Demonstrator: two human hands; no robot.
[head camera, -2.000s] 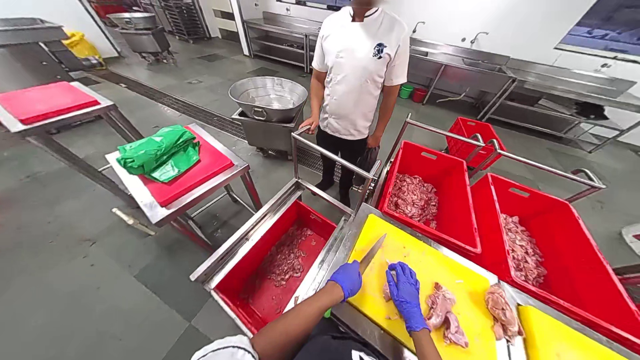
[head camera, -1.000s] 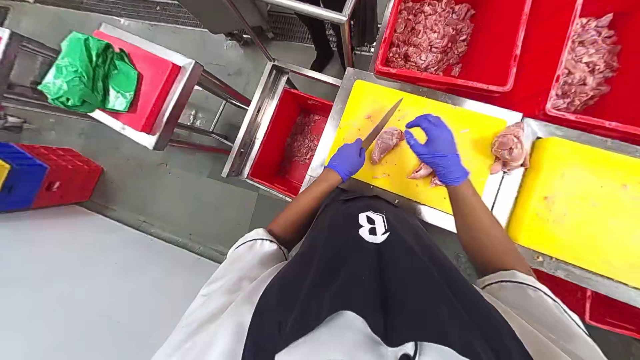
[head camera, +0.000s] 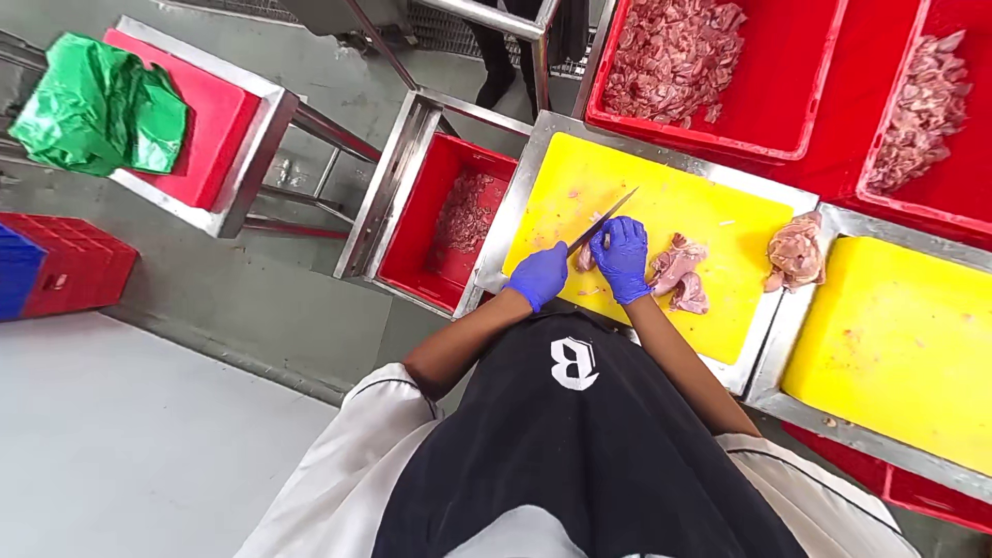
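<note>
My left hand (head camera: 538, 276), in a blue glove, grips a knife (head camera: 608, 218) whose blade points up and right over a yellow cutting board (head camera: 697, 194). Close to the blade, my gloved right hand (head camera: 621, 257) is closed over a small piece of raw meat (head camera: 585, 257), mostly covered by the fingers. Just right of that hand, more raw meat pieces (head camera: 676, 265) lie on the board. A larger raw piece (head camera: 797, 252) rests at the board's right edge, partly on the metal frame.
Red crates holding cut meat (head camera: 674, 58) stand beyond the board. A lower red bin (head camera: 411, 248) with meat scraps is at its left. A second yellow board (head camera: 891, 341) adjoins on the right. Far left is a green plastic bag (head camera: 93, 105) on a red board. A person's legs (head camera: 496, 62) show behind.
My right hand has moved left onto the meat beside the knife; a second ago it was raised apart from it. The view has tilted down since the earliest frame.
</note>
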